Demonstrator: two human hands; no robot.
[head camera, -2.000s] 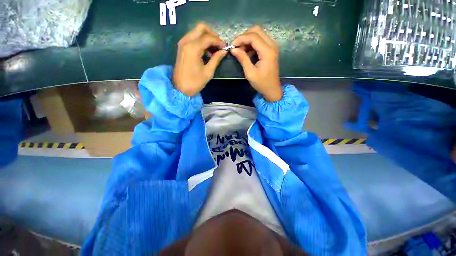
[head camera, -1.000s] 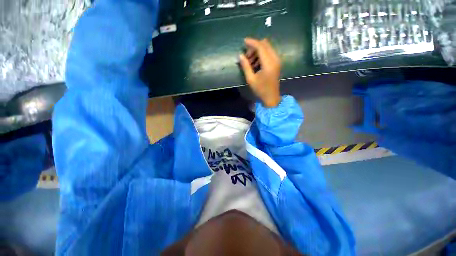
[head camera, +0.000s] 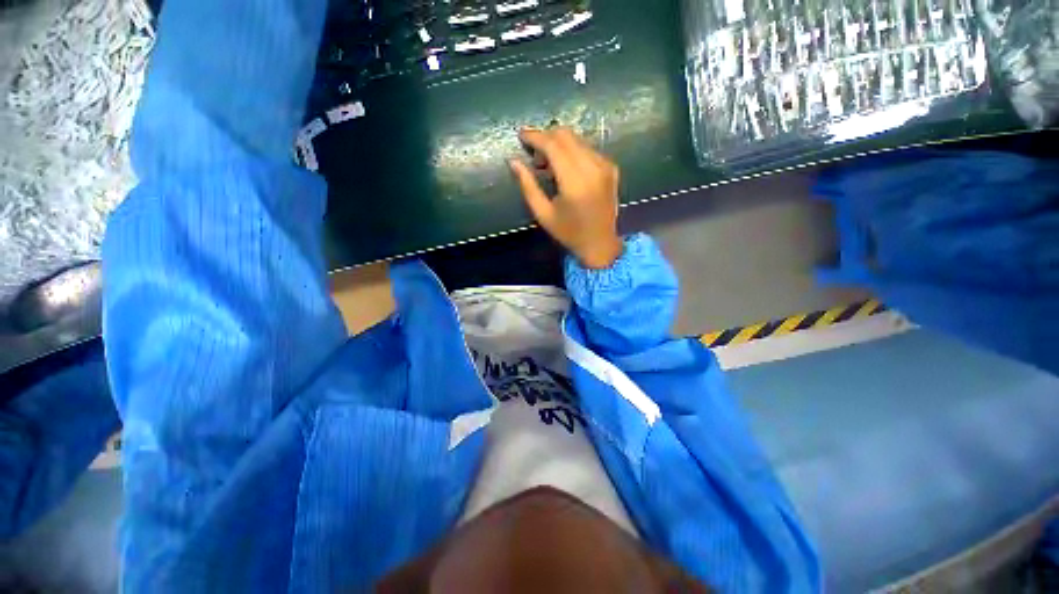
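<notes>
My right hand (head camera: 567, 195) is over the front of the dark green bench, fingers curled and thumb apart, with nothing visible between the fingertips. My left hand is out of the picture; its blue sleeve reaches past the top edge at the upper left. White strip pieces (head camera: 345, 113) lie on the bench just right of that sleeve. A clear working tray (head camera: 534, 60) with rows of dark-and-white parts is at the top centre, cut off by the edge. A single white chip (head camera: 581, 72) lies near the tray's front edge.
A large clear bag of white pieces (head camera: 70, 128) fills the upper left. Stacked filled trays (head camera: 836, 75) stand at the upper right, with another clear bag (head camera: 1028, 58) beyond them. Blue cloth (head camera: 952, 232) is at the right, below the bench edge. Yellow-black floor tape (head camera: 795, 323) lies behind.
Both hands were together around a small part; then my left arm reached up and forward out of view. My right hand has come away alone. The view has shifted, showing more of the working tray.
</notes>
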